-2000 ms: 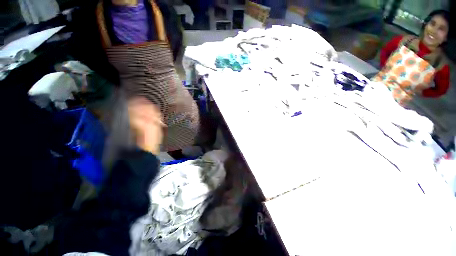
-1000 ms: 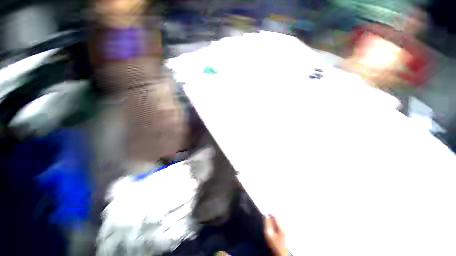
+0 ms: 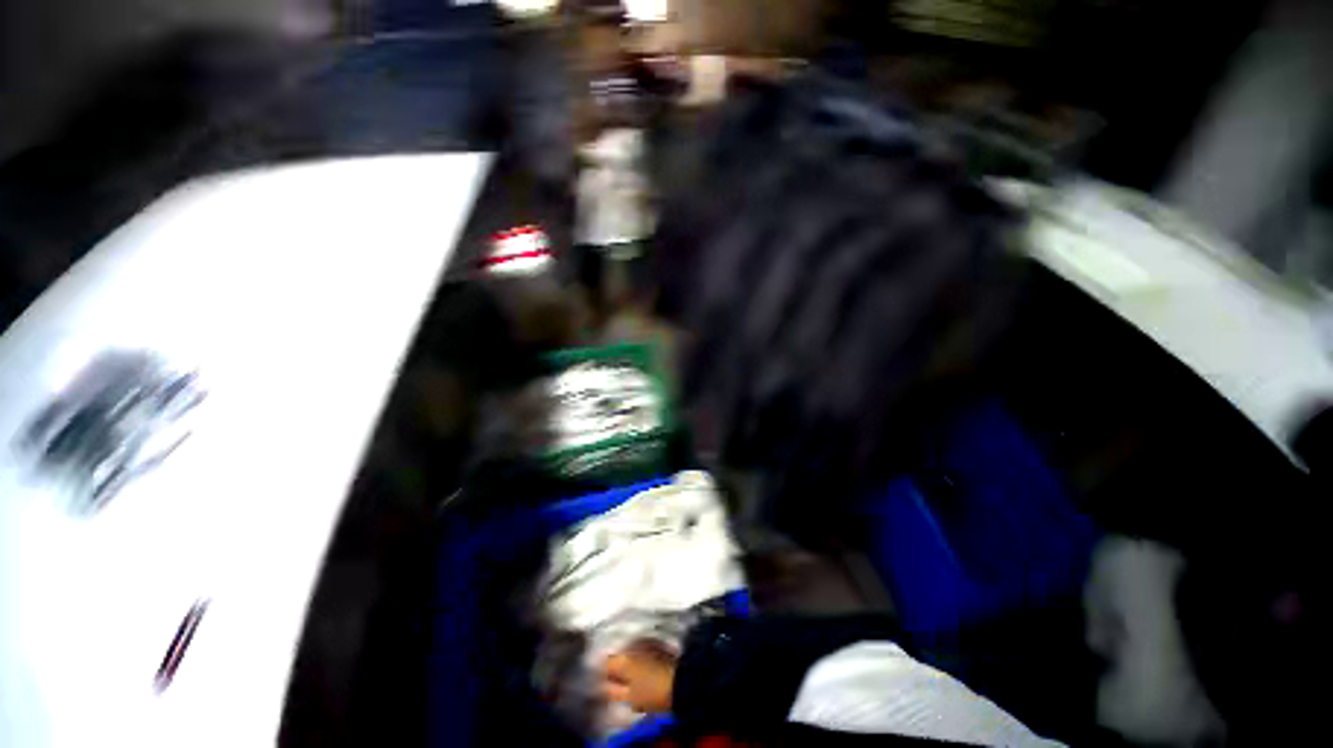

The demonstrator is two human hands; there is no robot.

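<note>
The frame is blurred. My right hand (image 3: 639, 677) is at the bottom centre, at the pale garments (image 3: 654, 548) in a blue crate (image 3: 490, 585). Its dark sleeve comes in from the right, with white cloth (image 3: 892, 694) along the arm. Whether the fingers grip cloth cannot be told. My left hand is not in view.
A white table (image 3: 293, 351) on the left bears a shiny dark bundle (image 3: 110, 424) and a small dark red tool (image 3: 181, 645). A green basket (image 3: 665, 409) stands beyond the crate. Dark garments (image 3: 863, 263) hang behind; another blue crate (image 3: 994, 512) stands right.
The view has swung to the right, so the table now lies on the left. The hand at the table edge is gone; a hand now shows at the crate's pale garments.
</note>
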